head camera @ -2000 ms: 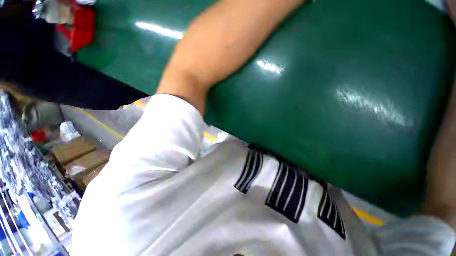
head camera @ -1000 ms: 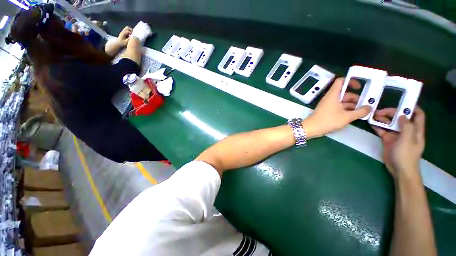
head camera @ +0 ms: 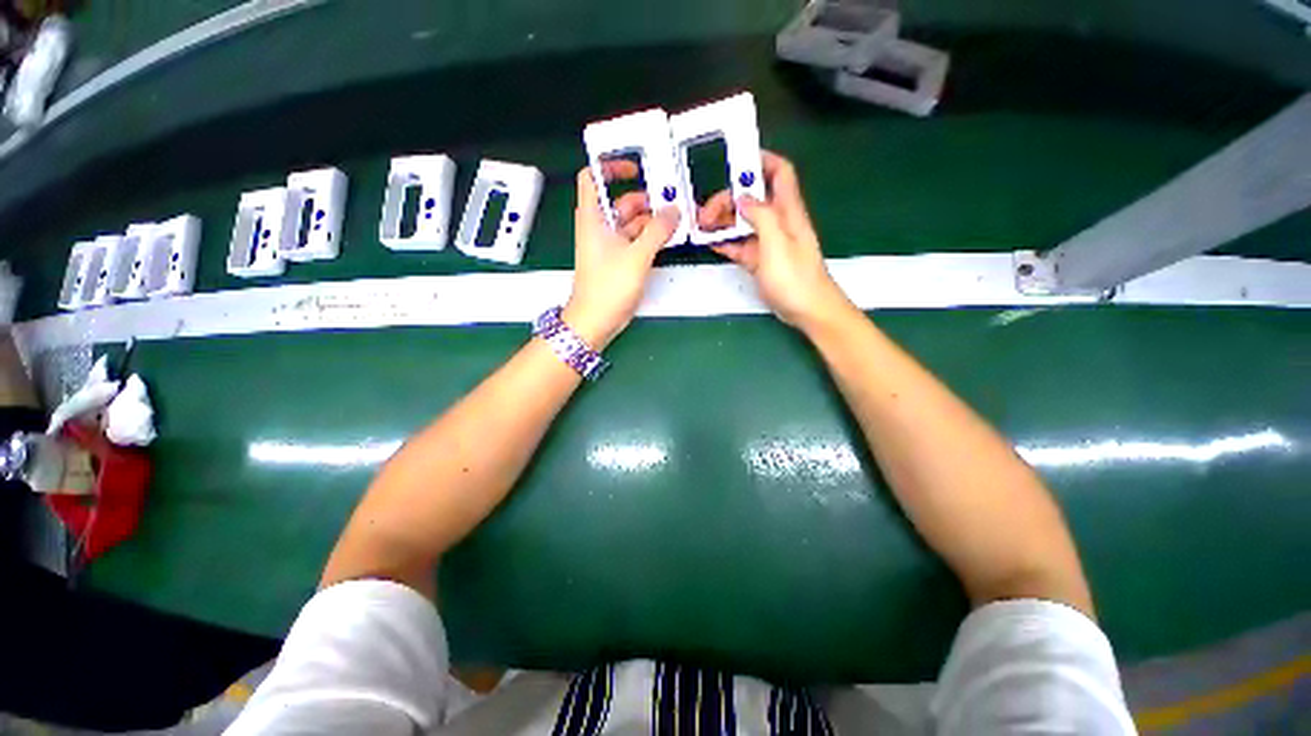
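Note:
My left hand [head camera: 615,252] is bare, with a metal watch at the wrist, and holds one white plastic housing [head camera: 656,132]. My right hand [head camera: 784,247] is bare and holds a second white housing [head camera: 743,127]. The two housings are side by side, edges touching or nearly so, above the conveyor just beyond the side rail. Fingers show through both windows, and each has a dark round spot near its lower right. A row of similar housings [head camera: 496,213] lies on the belt to the left, some in touching pairs.
The white side rail [head camera: 417,298] runs between the conveyor belt [head camera: 1006,173] and the glossy green worktop [head camera: 647,546]. A slanted post [head camera: 1193,194] is bolted to the rail at right. Two greyish housings [head camera: 894,75] lie at the far side. A red container [head camera: 115,496] with white cloths is at left.
The view has turned, so the held housings now appear near the centre instead of at the right. Both hands still hold them side by side. The post and far housings have come into view.

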